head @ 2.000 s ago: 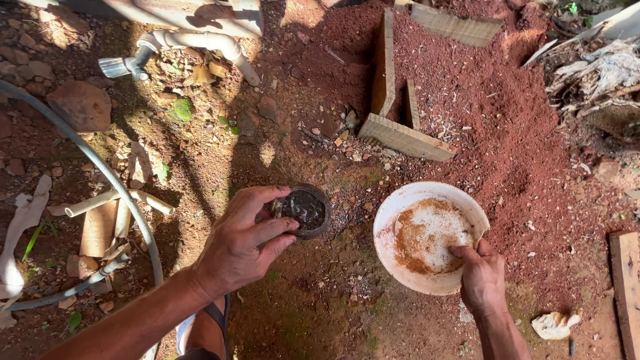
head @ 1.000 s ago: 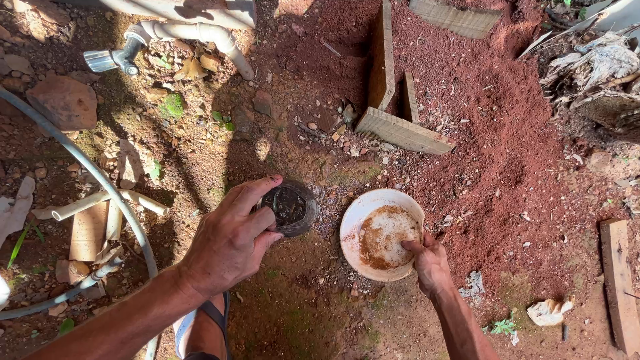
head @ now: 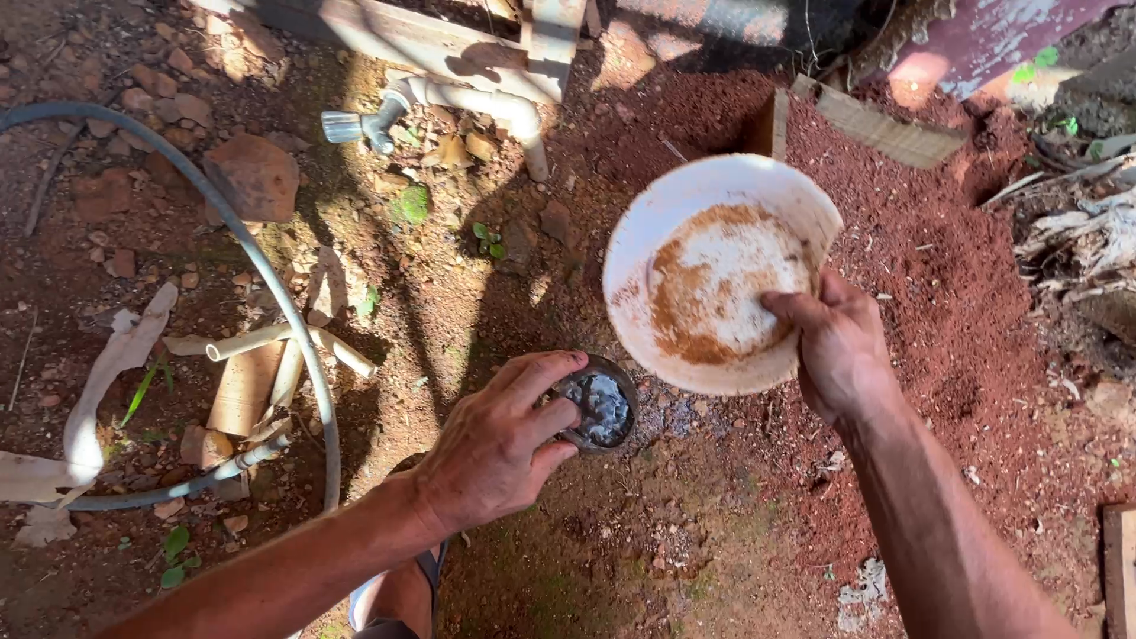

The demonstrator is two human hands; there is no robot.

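Note:
My left hand (head: pixel 501 435) grips a small dark round cup (head: pixel 628 399) by its left rim; something wet and shiny, partly whitish, lies inside it. With its thumb inside the rim, my right hand (head: pixel 839 346) holds a shallow white bowl (head: pixel 635 240) by the right edge. White material and brown-orange soil or powder (head: pixel 688 342) cover the bowl's bottom. The bowl is above and to the right of the cup, and the two do not touch. The fingers of my right hand under the bowl are hidden.
Left lie a grey hose (head: pixel 271 275), cut pipe pieces (head: pixel 286 373) and a large stone (head: pixel 253 177). A tap (head: pixel 355 126) on a white pipe (head: pixel 484 99) stands at the upper left. Reddish loose soil (head: pixel 941 293) spreads at right, with wooden boards (head: pixel 887 129) at its top.
The white bowl in my right hand has moved up relative to the cup and now covers part of the wooden boards. My left hand keeps hold of the cup. The view has shifted.

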